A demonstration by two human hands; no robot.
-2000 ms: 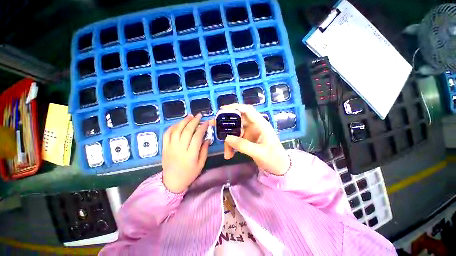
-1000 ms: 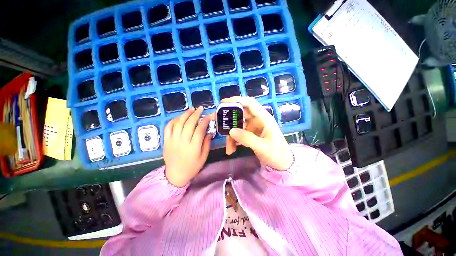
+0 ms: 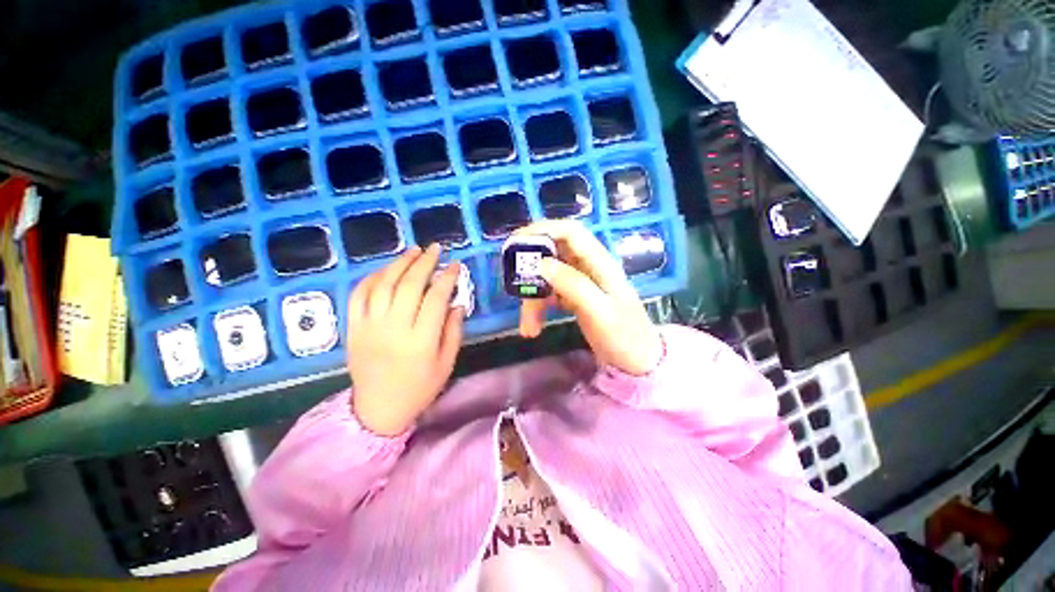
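Observation:
A smartwatch (image 3: 529, 266) without a strap faces up in my right hand (image 3: 592, 298), above the blue tray's near edge. Its lit screen shows a white QR code with a green mark below. My left hand (image 3: 401, 335) is at the near edge of the blue tray (image 3: 260, 376), its fingers around another watch (image 3: 462, 289), of which only a pale edge shows. The tray's pockets hold many watches with black glass up. In the nearest row at left, several watches lie with pale backs up (image 3: 240, 337).
A clipboard (image 3: 816, 110) with paper lies at right, over part of a black tray (image 3: 850, 301). A black block with reddish marks (image 3: 723, 162) and a fan (image 3: 1004, 67) are also right. A red basket (image 3: 44, 347) and yellow pad (image 3: 93, 308) are left.
The held watch's screen has gone from menu text to a screen with green marks, then to a QR code. Both hands stay nearly in place; the whole view has shifted.

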